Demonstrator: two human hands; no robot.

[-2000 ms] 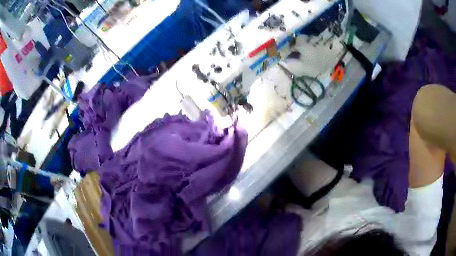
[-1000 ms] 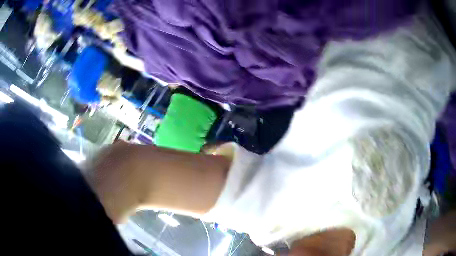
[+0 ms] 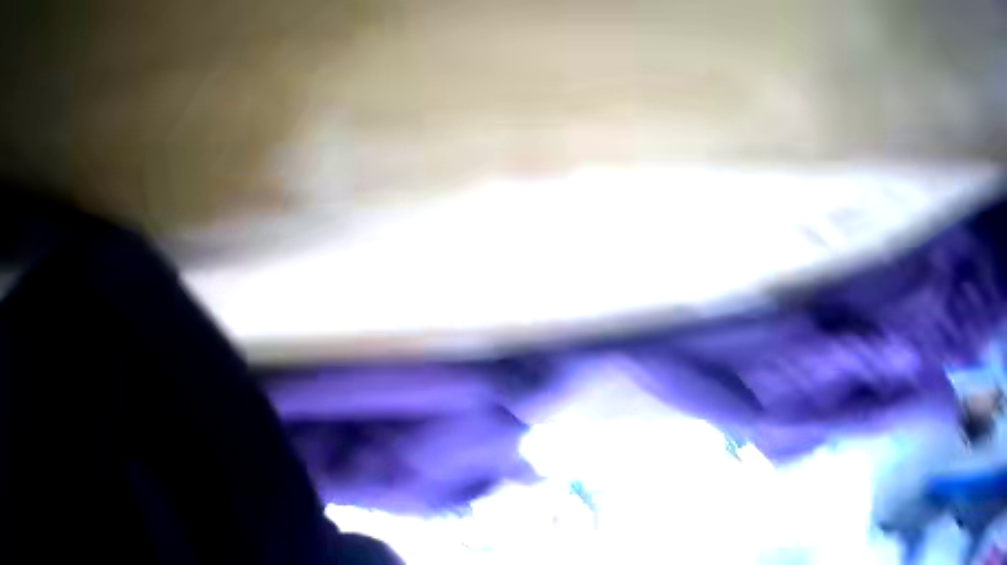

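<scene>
The view is strongly blurred and partly overexposed. Purple cloth (image 3: 839,370) runs in folds across the lower middle and right, below a pale curved edge. A bright white surface (image 3: 574,254) lies above it; I cannot tell what it is. Neither of my hands can be made out.
A large blurred beige shape (image 3: 497,88) fills the top, very near the camera. A black shape (image 3: 122,408) covers the lower left. Glaring white fills the bottom middle, and a small blue thing (image 3: 972,483) shows at the lower right.
The camera has swung sharply. The sewing table and scissors, then the white sleeve, arm and green thing, have left the view. A beige blur and white surface now fill much of it.
</scene>
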